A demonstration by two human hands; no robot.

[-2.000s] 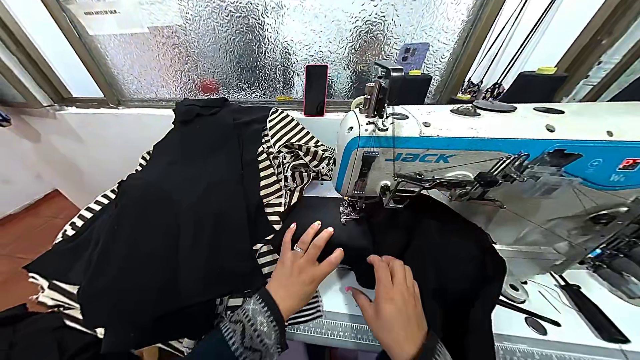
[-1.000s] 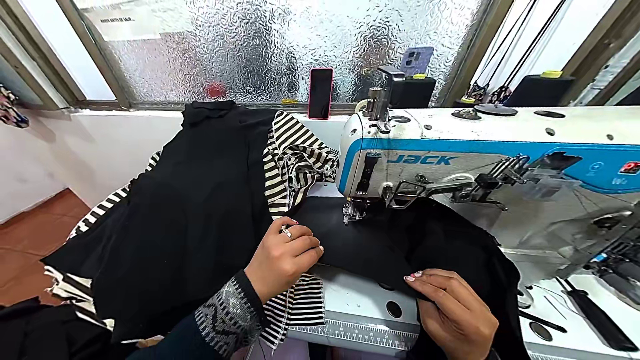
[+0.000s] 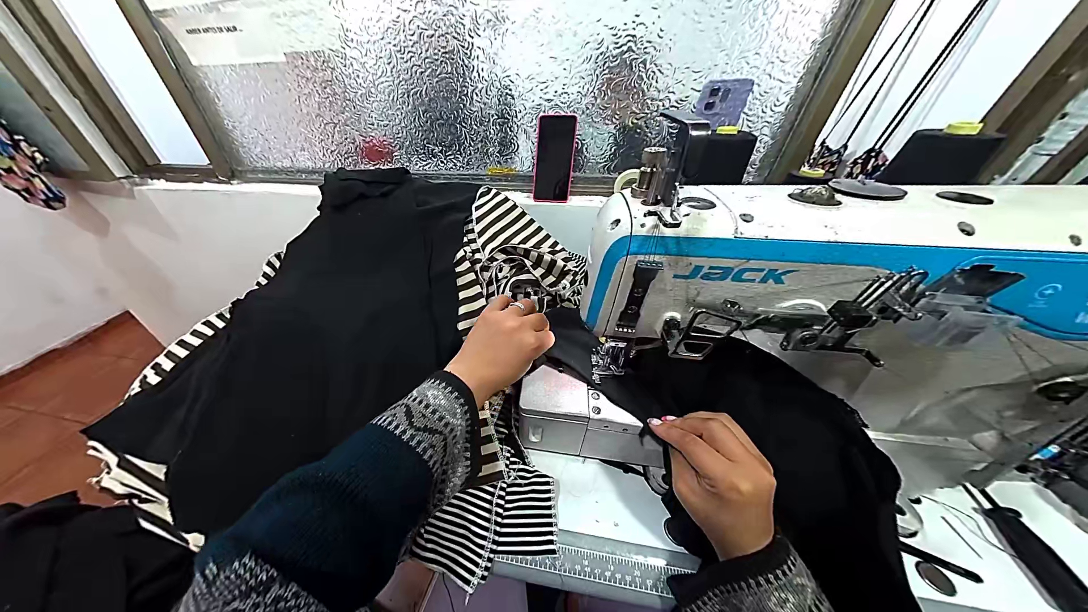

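Note:
Black fabric (image 3: 748,408) lies under the needle and presser foot (image 3: 610,359) of a Jack industrial sewing machine (image 3: 816,229). My left hand (image 3: 503,344), wearing a ring, is closed on the fabric's edge left of the presser foot. My right hand (image 3: 722,476) pinches the near edge of the same fabric between thumb and fingers, in front of the foot to the right. Between my hands the metal machine bed (image 3: 557,408) shows. To the left lies a black garment piece (image 3: 340,340) with black-and-white striped fabric (image 3: 518,221) around and beneath it.
A phone (image 3: 555,158) leans upright at the window ledge. Thread cones (image 3: 948,155) stand behind the machine. A measuring tape strip (image 3: 603,568) runs along the table's front edge. At the right lie a black-handled tool (image 3: 1033,544) and tweezers-like thin metal pieces. Dark cloth (image 3: 85,552) is at lower left.
My left hand has moved up and left, pulling the fabric's edge away from the front. The machine bed, covered by black fabric before, is now exposed. My right hand still holds the near edge.

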